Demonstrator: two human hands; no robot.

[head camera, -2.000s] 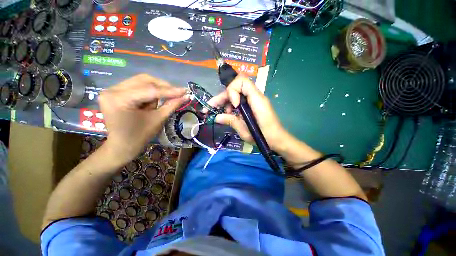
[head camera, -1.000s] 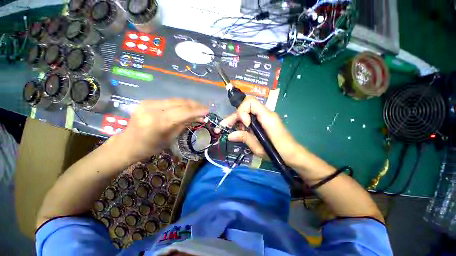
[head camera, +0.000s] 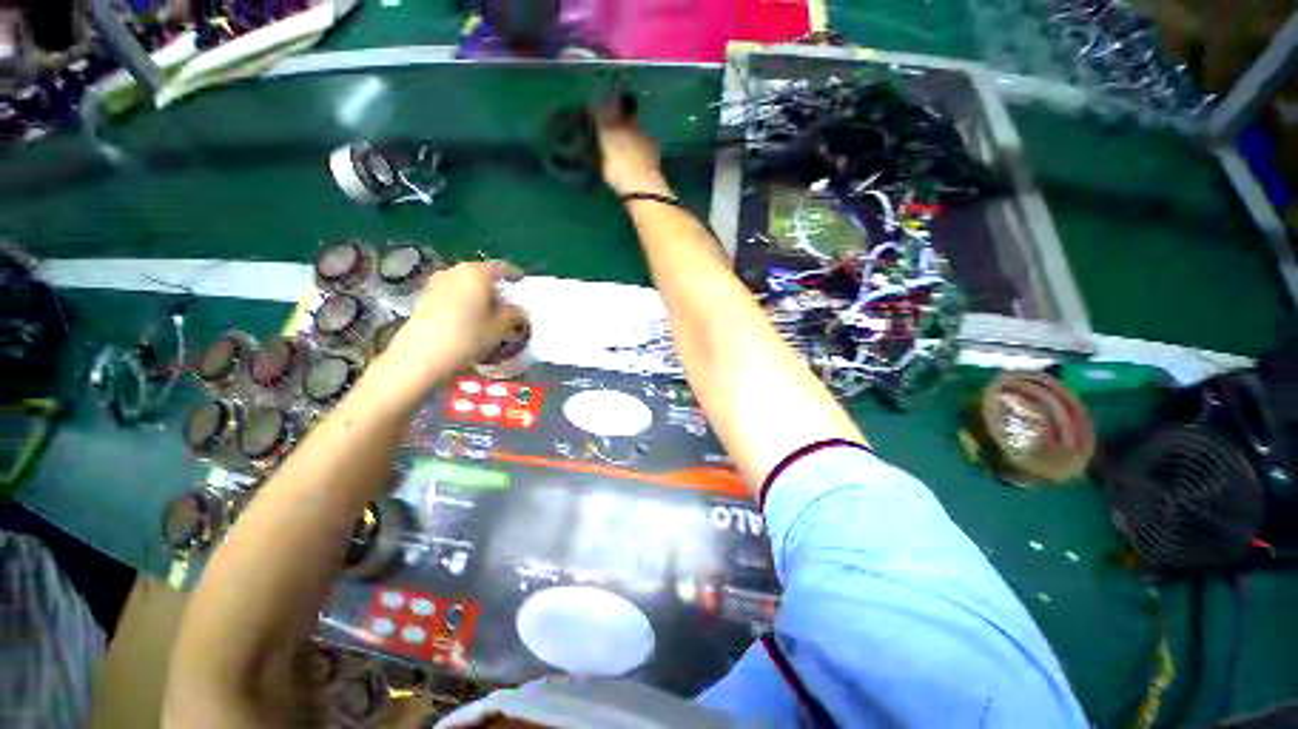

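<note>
My left hand is at the upper left of the printed sheet, with its fingers on a cylindrical unit beside the other units. The unit's dark round face shows below the fingers. My right hand is stretched far over the green bench, small and blurred, beside a dark round object. What it holds cannot be made out. The soldering iron cannot be made out.
Several cylindrical units stand at the left. Tangled wired boards lie beside and on a framed tray. A tape roll and a fume fan are at the right. A white ring-shaped part lies at the far left.
Both hands have left the work near my lap. The left moved forward to the units; the right reached far across the bench, and the iron no longer shows. The view has shifted forward.
</note>
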